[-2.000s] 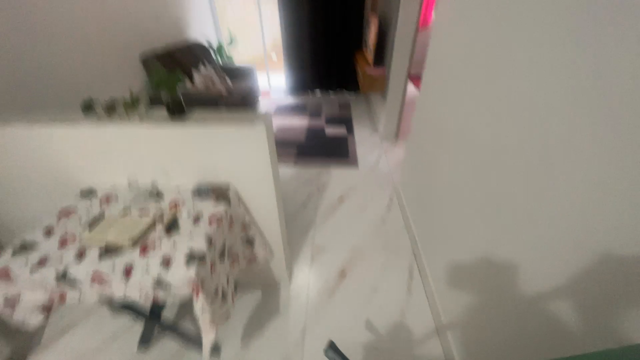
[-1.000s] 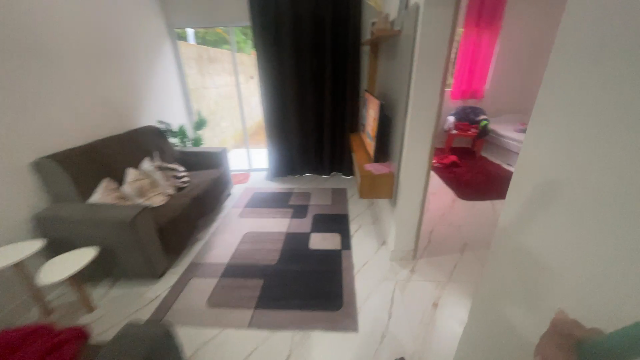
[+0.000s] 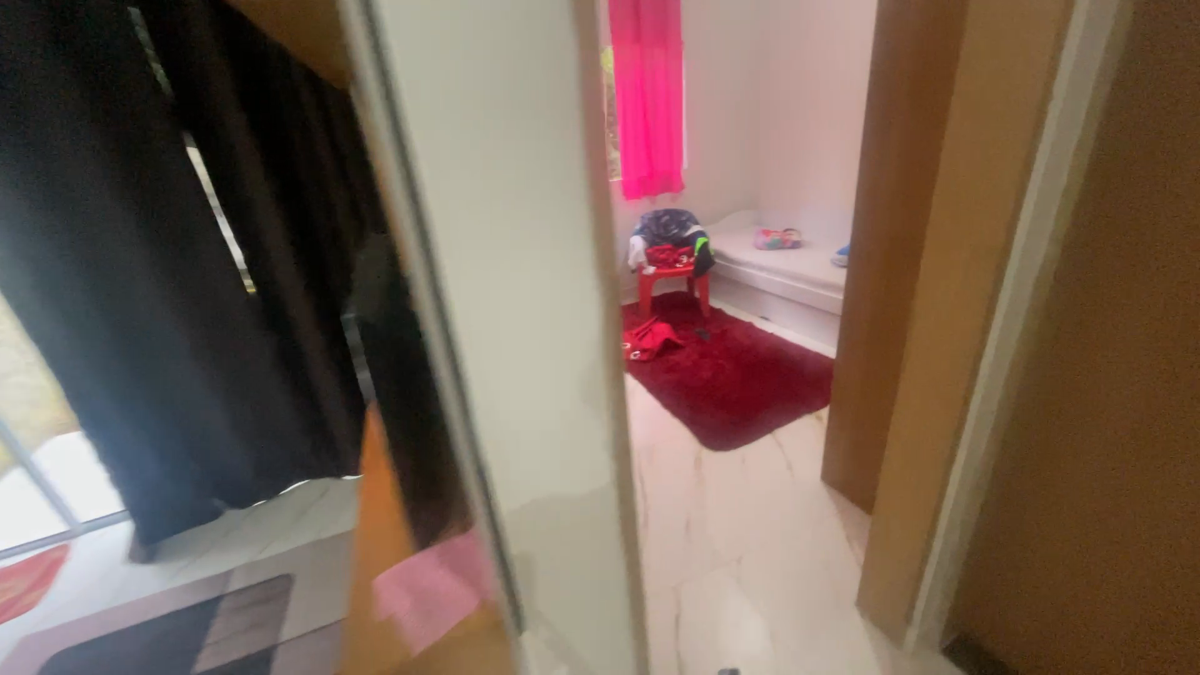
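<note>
Neither of my hands shows in the head view. Through a doorway, a red plastic stool or small chair (image 3: 673, 274) bears a pile of clothes (image 3: 671, 234). It stands at the back edge of a dark red shaggy rug (image 3: 741, 375), with a red cloth (image 3: 651, 339) lying on the rug's left part. Behind the rug is a low white bed (image 3: 778, 262) with a colourful small item (image 3: 778, 239) on it. A bright pink curtain (image 3: 647, 103) hangs at the window.
A pale wall end (image 3: 534, 309) divides the two rooms. On its left are a dark curtain (image 3: 216, 309), a wooden shelf with a pink cloth (image 3: 436, 586) and a patterned rug (image 3: 187, 619). A brown wooden door (image 3: 891, 244) stands at the right of the doorway, over marble-look floor (image 3: 741, 553).
The view has moved forward and turned towards the room with the red rug. A hand seen at the lower right one second ago is out of view. The sofa has left the view.
</note>
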